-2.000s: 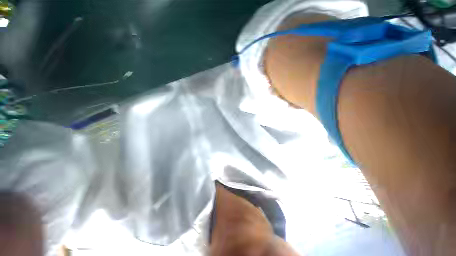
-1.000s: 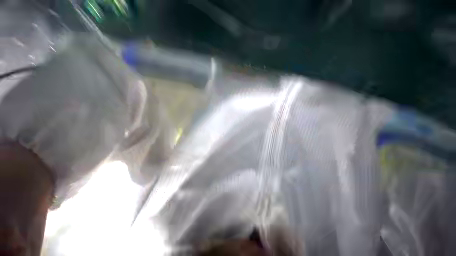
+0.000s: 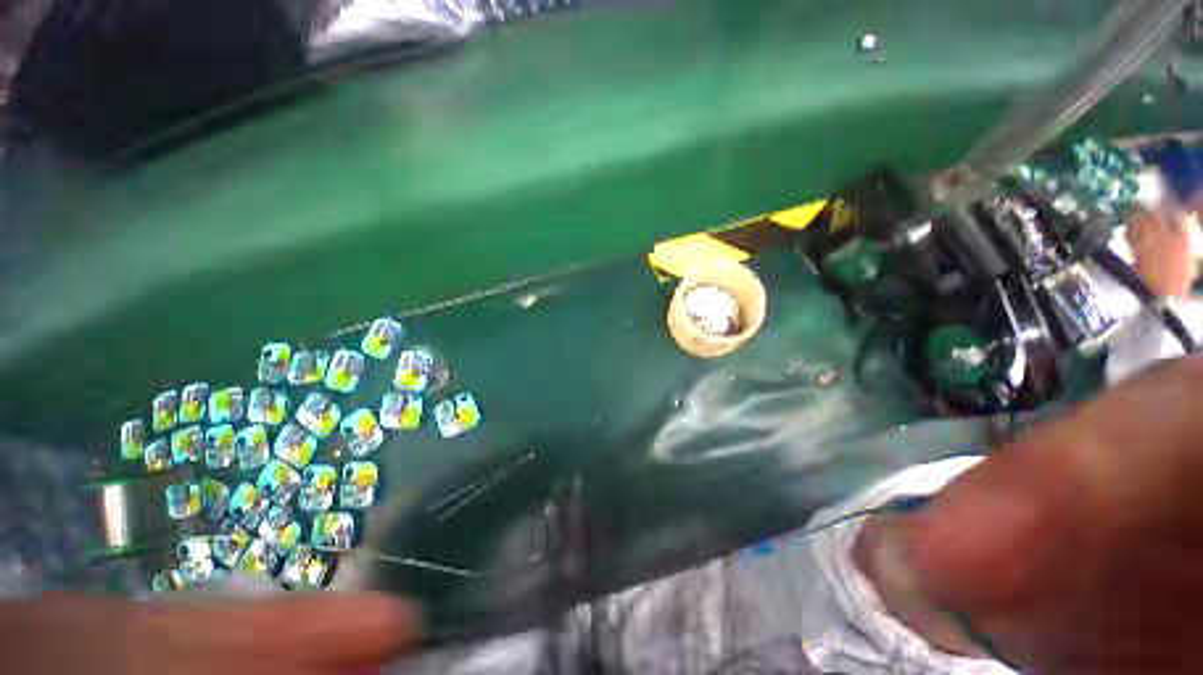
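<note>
Many small teal-edged modules (image 3: 318,414) lie clustered on the green mat at the left, with yellow-green and silver inside. My left hand (image 3: 224,636) shows large and blurred at the bottom left edge, in front of the nearest modules. My right hand (image 3: 1055,528) shows large and blurred at the right edge, close to the camera. Both hands are cut off by the edge, and whether they hold anything cannot be seen. No tweezers or iron can be made out in either hand.
A beige pot (image 3: 715,309) with silvery bits stands mid-bench, beside yellow tape (image 3: 699,255). Black equipment (image 3: 983,350) with cables is at right. A solder reel (image 3: 116,514) is at far left. A raised green surface (image 3: 396,198) runs behind. Another person's hand (image 3: 1161,251) shows at far right.
The view has swung up from white clothing to the bench, so modules, pot and equipment now show. The blue-banded wrist seen two seconds ago is out of view.
</note>
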